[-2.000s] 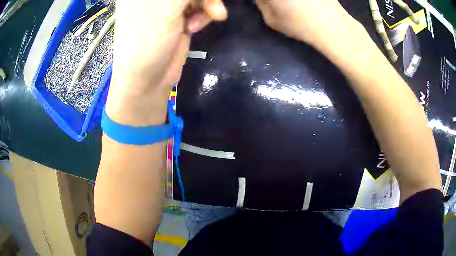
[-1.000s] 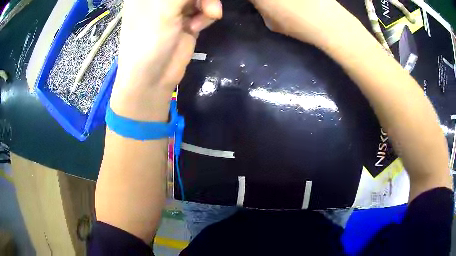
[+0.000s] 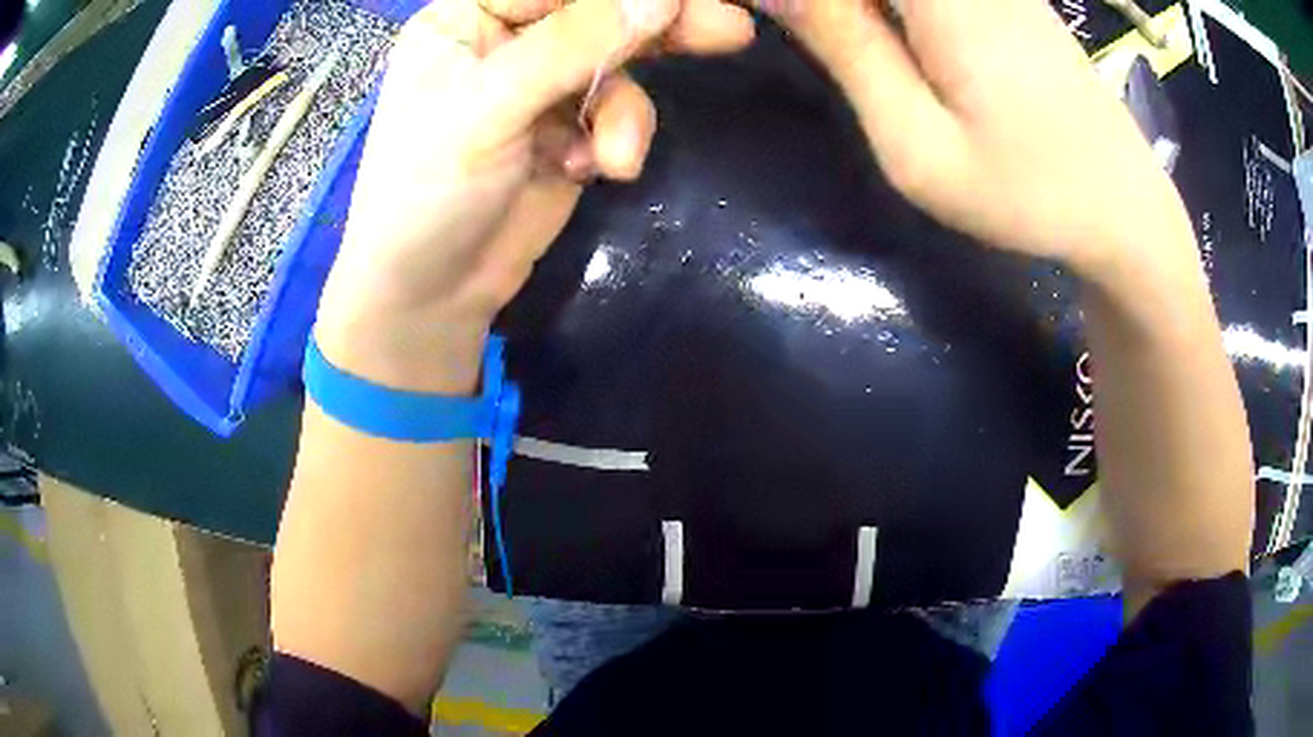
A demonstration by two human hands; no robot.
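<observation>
My left hand (image 3: 526, 108), with a blue strap (image 3: 403, 409) on its wrist, is at the top centre-left. Its fingertips pinch a thin wire-like strand (image 3: 596, 84) that curves down over the fingers. My right hand (image 3: 965, 123) is at the top centre, fingers pointing to the left hand. Its fingertips meet or nearly meet the left ones at the frame's top edge, partly cut off. Whether it holds anything cannot be told.
A blue bin (image 3: 281, 310) at left holds small silvery parts (image 3: 202, 195), a pale stick (image 3: 256, 180) and a dark slim tool (image 3: 238, 94). A black printed mat (image 3: 749, 418) bears whitish tape strips (image 3: 673, 562). A dark grey object (image 3: 1148, 104) lies at the upper right.
Both hands have come lower into view and closer together. The right hand's fingers now show, and a thin strand is visible at the left hand. The view has shifted slightly.
</observation>
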